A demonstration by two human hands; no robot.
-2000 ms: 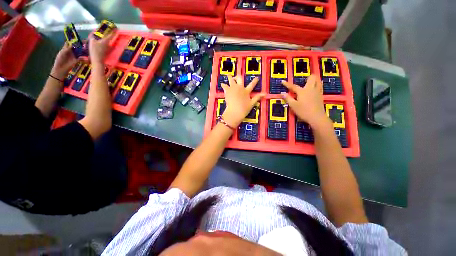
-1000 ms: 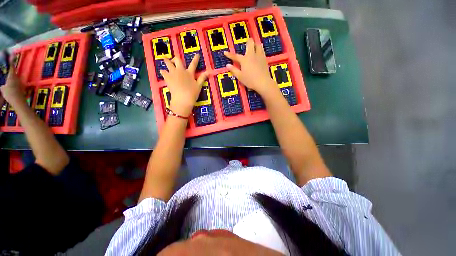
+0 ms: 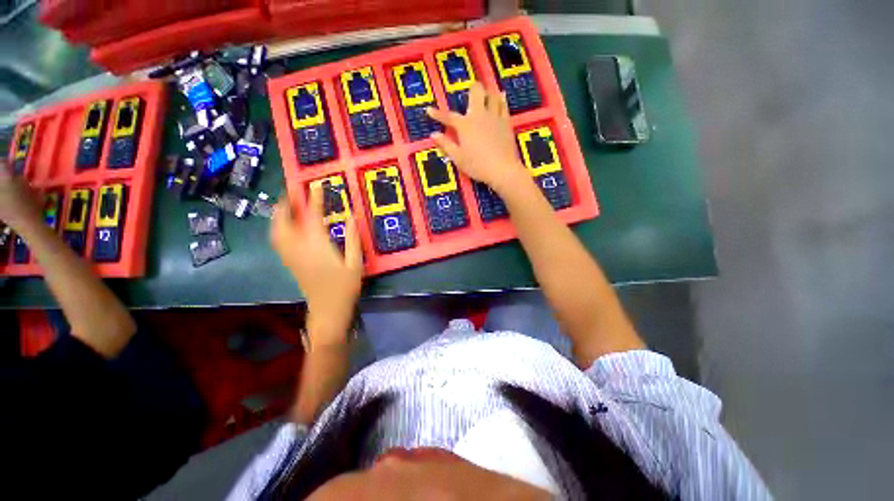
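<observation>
A red-orange phone tray [image 3: 572, 161] lies tilted on the green bench in front of me, with keypad phones front up in two rows. My left hand [image 3: 319, 245] is at the tray's near left corner, fingers spread around the lower-left keypad phone [image 3: 336, 201]; whether it grips the phone or the tray edge cannot be told. My right hand [image 3: 477, 137] rests with fingers apart over the keys of upper-row phones, near the third keypad phone [image 3: 416, 88], and its wrist partly covers a lower-row phone. It holds nothing visible.
A loose battery pile [image 3: 221, 147] lies left of the tray. Further left is another phone tray [image 3: 149, 186] with another person's arm [image 3: 69, 264] over it. Stacked red trays [image 3: 196, 34] stand at the back. A dark personal phone [image 3: 618, 101] lies at the right.
My left hand has moved from the upper-left phones down to the tray's near left corner. My right hand stays over the upper row. Compared with the oldest view, the tray appears further left and tilted.
</observation>
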